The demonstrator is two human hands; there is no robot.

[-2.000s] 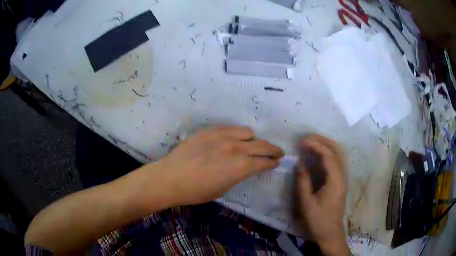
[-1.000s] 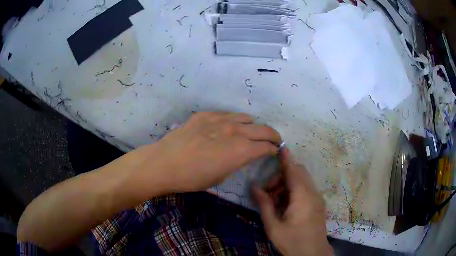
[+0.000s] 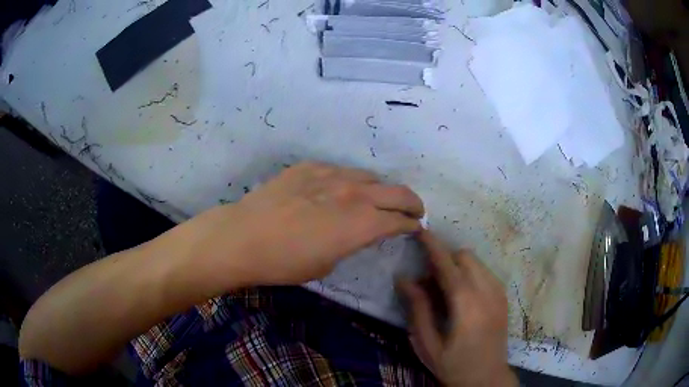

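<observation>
My left hand [image 3: 325, 219] lies palm down near the table's front edge, fingers pointing right; what is under it is mostly hidden. A small white bit [image 3: 424, 221] shows at its fingertips, where my right fingers meet them. My right hand [image 3: 461, 310] is curled and slightly blurred, thumb and fingers around a dark, blurred area; I cannot tell what it holds. Folded grey-white welts [image 3: 378, 69] lie overlapping in a row beyond my hands. A stack of dark welt pieces [image 3: 147, 47] lies at the upper left.
White interlining sheets [image 3: 521, 91] lie at the upper right. The iron [image 3: 616, 280] is at the right edge, beside something yellow. White offcuts [image 3: 665, 143] tangle along the right rim. A small dark strip [image 3: 402, 103] and thread ends lie on the scorched white table [image 3: 317, 128].
My right hand has moved left and down from two seconds ago, closing up to my left fingertips. My left hand stays nearly in place. The whole view has shifted, with the table's items higher in it.
</observation>
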